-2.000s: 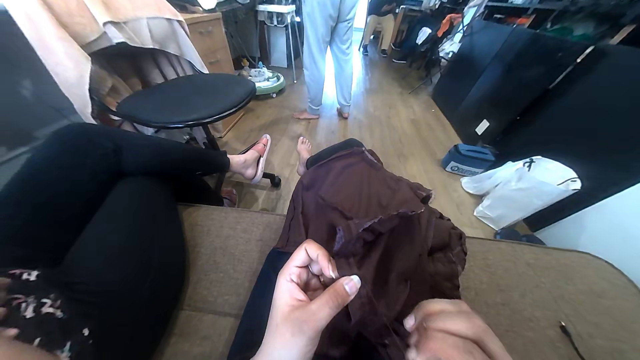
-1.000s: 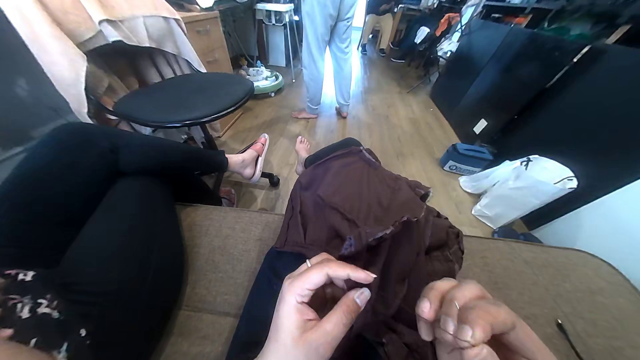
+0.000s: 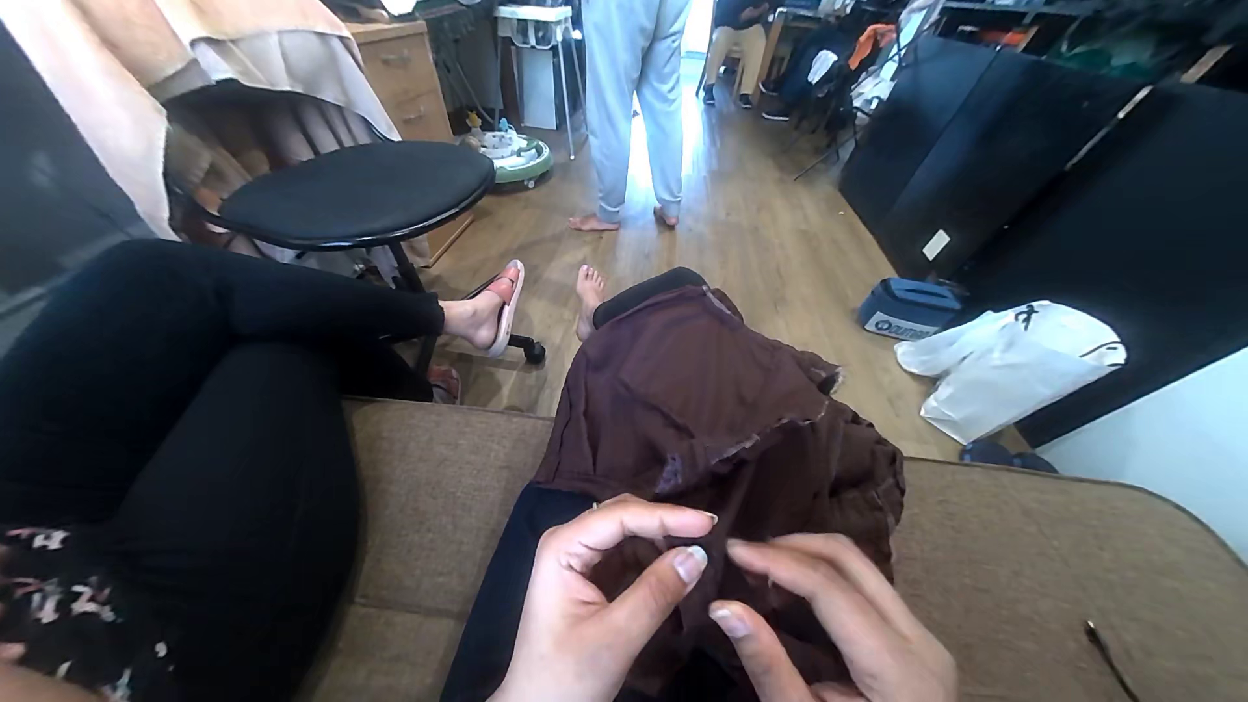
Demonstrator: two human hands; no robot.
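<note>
Dark maroon cloth [image 3: 673, 390] with frayed edges lies across my lap and legs. Above its near part is my left hand [image 3: 614, 585], index finger and thumb curved toward each other with a small gap between the tips; anything as fine as a thread there cannot be made out. My right hand [image 3: 829, 614] is just to its right, thumb and fingers apart, fingertips close to those of the left hand. Nothing shows in the right hand.
A person in black trousers [image 3: 244, 419] sits at left on the brown sofa [image 3: 1024, 546]. Beyond are a black swivel chair [image 3: 361, 190], a standing person in grey trousers [image 3: 634, 97], a white bag [image 3: 1014, 361], a blue case [image 3: 909, 304] and black panels [image 3: 1082, 175]. A thin cable [image 3: 1110, 658] lies at right.
My right hand has moved left, close to my left hand, and its curled fingers have opened. My left hand keeps a similar pinch-like shape.
</note>
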